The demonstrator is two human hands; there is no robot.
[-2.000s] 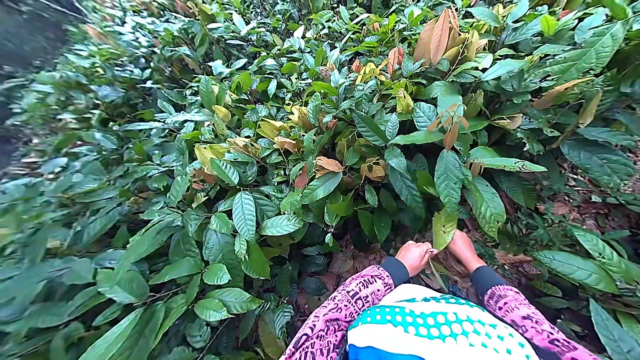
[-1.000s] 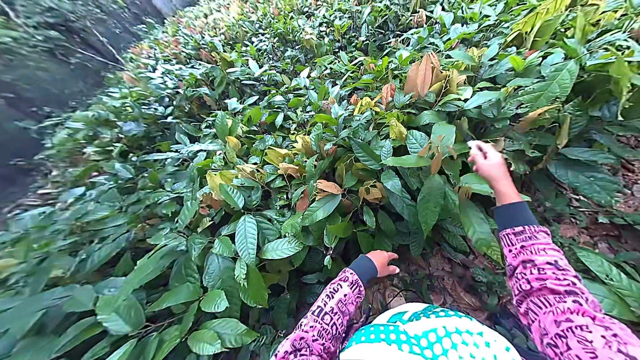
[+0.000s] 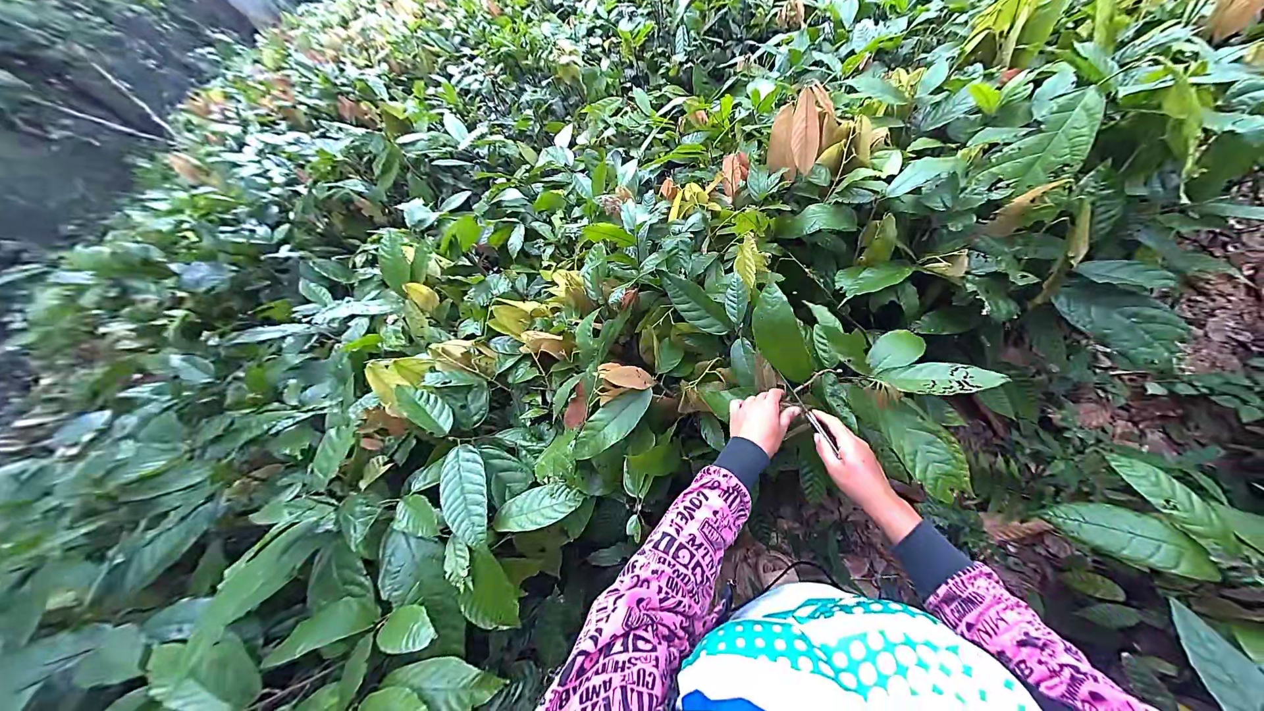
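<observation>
My left hand [image 3: 762, 421] is closed on a thin plant stem [image 3: 793, 395] among broad green leaves, right of the middle of the view. Close beside it on the right, my right hand [image 3: 851, 464] grips a small metal tool [image 3: 822, 433], perhaps a blade or small cutter; its exact kind cannot be told. The tool's tip lies near the stem. Just above the hands stand a dark green leaf [image 3: 780, 331] and a leaf with holes [image 3: 943, 378]. Pink printed sleeves with dark cuffs cover both arms.
Dense leafy plants [image 3: 464, 494] spread ahead and to the left, with clusters of brown leaves [image 3: 805, 133]. Leaf litter [image 3: 1224, 306] covers the soil at the right. A white and teal dotted cloth [image 3: 849, 642] lies over my front at the bottom.
My right hand, raised at the upper right one second ago, has come down beside my left. My left hand has moved up from low over the litter and closed on a stem.
</observation>
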